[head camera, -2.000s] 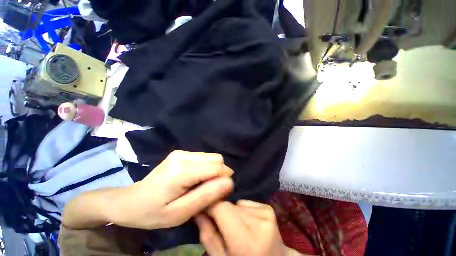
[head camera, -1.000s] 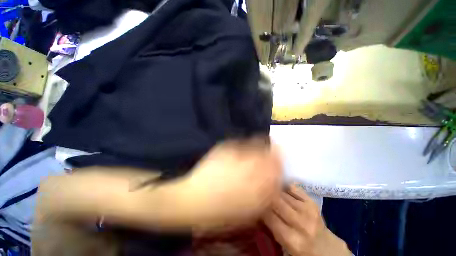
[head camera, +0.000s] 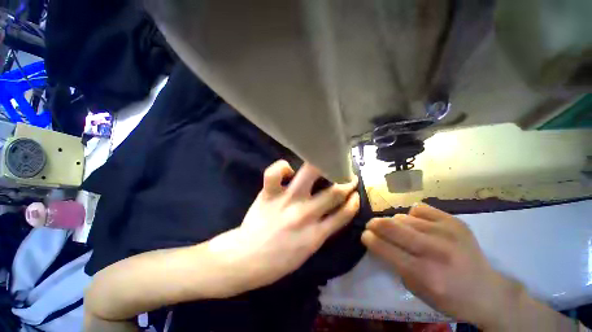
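A large black cloth garment [head camera: 175, 175] lies over the left and middle of the table, its right edge running up to the needle area of the sewing machine head [head camera: 279, 71]. My left hand [head camera: 295, 214] lies on the garment with fingertips pressing and gripping its edge just below the needle area. My right hand [head camera: 431, 256] is just to the right, its fingertips pinching the garment's edge at the front of the machine bed [head camera: 454, 168]. The machine head hides the needle tip and part of the cloth.
At left are a cream box with a round dark disc [head camera: 24, 157], a pink thread cone [head camera: 63, 214] and light grey-blue striped cloth [head camera: 49, 259]. The white table [head camera: 539, 246] with its marked front edge is at right. Red cloth shows at the bottom.
Both hands have moved up to the needle area with the garment's edge. The view is closer to the machine head, which now covers more of the picture. The green snips are out of view.
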